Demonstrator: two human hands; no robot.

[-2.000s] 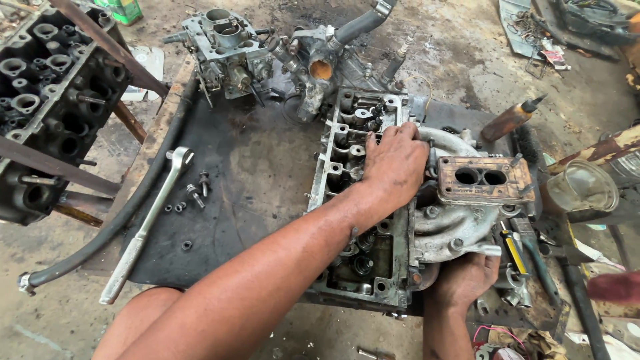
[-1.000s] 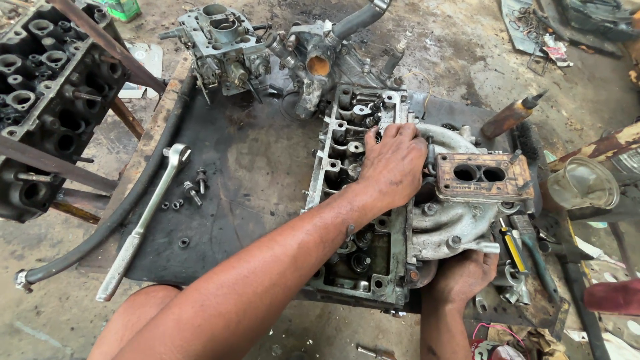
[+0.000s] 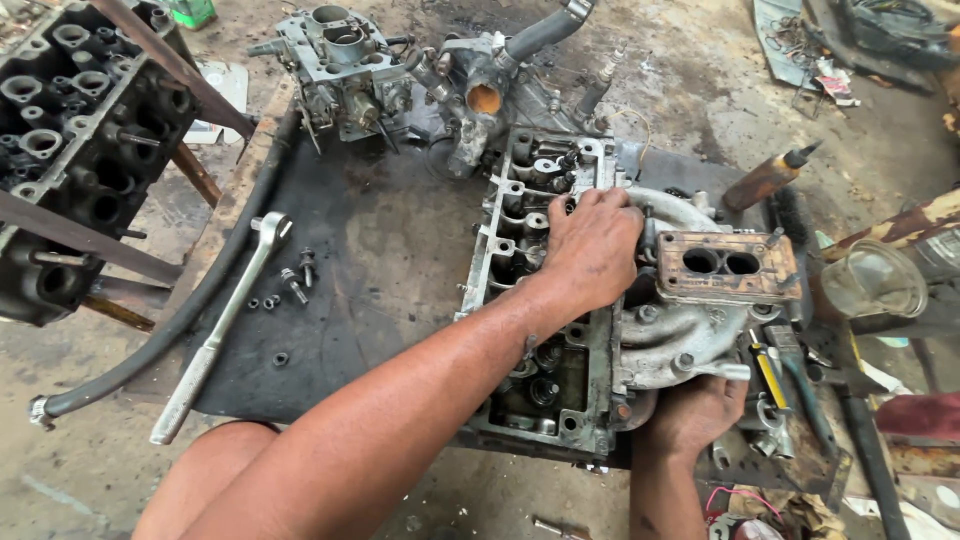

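My left hand (image 3: pixel 596 247) rests on the upper middle of a cylinder head (image 3: pixel 484 289), its fingers curled over the edge beside the intake manifold; whether they grip is unclear. An aluminium intake manifold (image 3: pixel 671 337) is against the head's right side, with a two-hole carburetor spacer (image 3: pixel 724 266) on top. My right hand (image 3: pixel 694 416) reaches under the manifold's lower pipe stub, its fingertips partly hidden. A ratchet wrench (image 3: pixel 225 322) lies left on the black mat, beside bolts (image 3: pixel 294 285) and several nuts (image 3: pixel 280 359).
A carburetor (image 3: pixel 341 71) and a housing with a black hose (image 3: pixel 551 34) stand at the back. Another cylinder head (image 3: pixel 82 135) is at the left behind a rusty metal frame. A rubber hose (image 3: pixel 225 277) runs along the left edge. Sockets, a brush (image 3: pixel 806 397) and a clear jar (image 3: pixel 874 281) are at right.
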